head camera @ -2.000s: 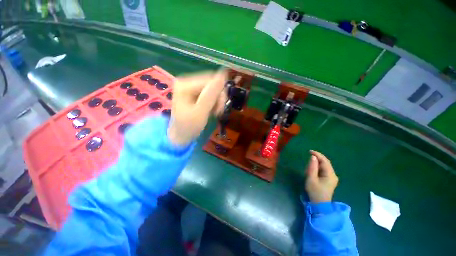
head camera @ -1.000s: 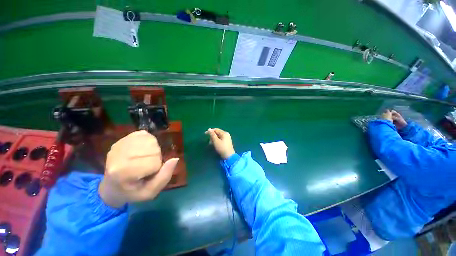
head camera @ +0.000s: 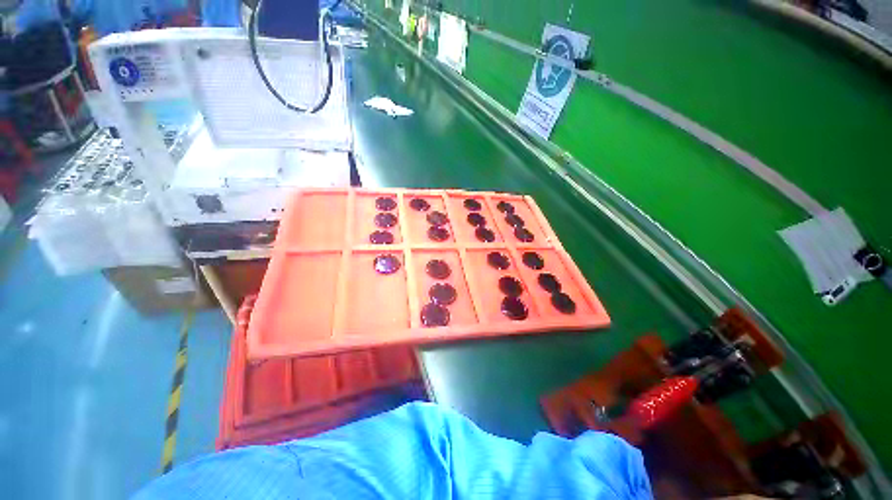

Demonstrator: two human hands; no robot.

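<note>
The salmon-red compartment tray (head camera: 293,293) lies across the bench edge, left of the fixture. Glossy black discs (head camera: 387,264) lie in most of its pockets; the two leftmost pockets hold none. The reddish-brown press fixture (head camera: 587,391) is at the lower right, cut off by the picture's edge. One red clamp handle (head camera: 663,400) lies low over its near block; the other clamp (head camera: 797,469) shows only in part. A blue sleeve (head camera: 411,459) crosses the bottom edge. Neither of my hands is in view.
More red trays (head camera: 313,386) are stacked below the tray. White equipment (head camera: 269,98) stands beyond it at the left, with a cardboard box (head camera: 152,293) on the blue floor. A white scrap (head camera: 388,105) lies farther along the green bench. The green panel (head camera: 685,176) runs along the right.
The view has swung left, bringing the whole tray and the white equipment into sight. The fixture is now at the lower right. Both hands and the other worker at the right have left the picture.
</note>
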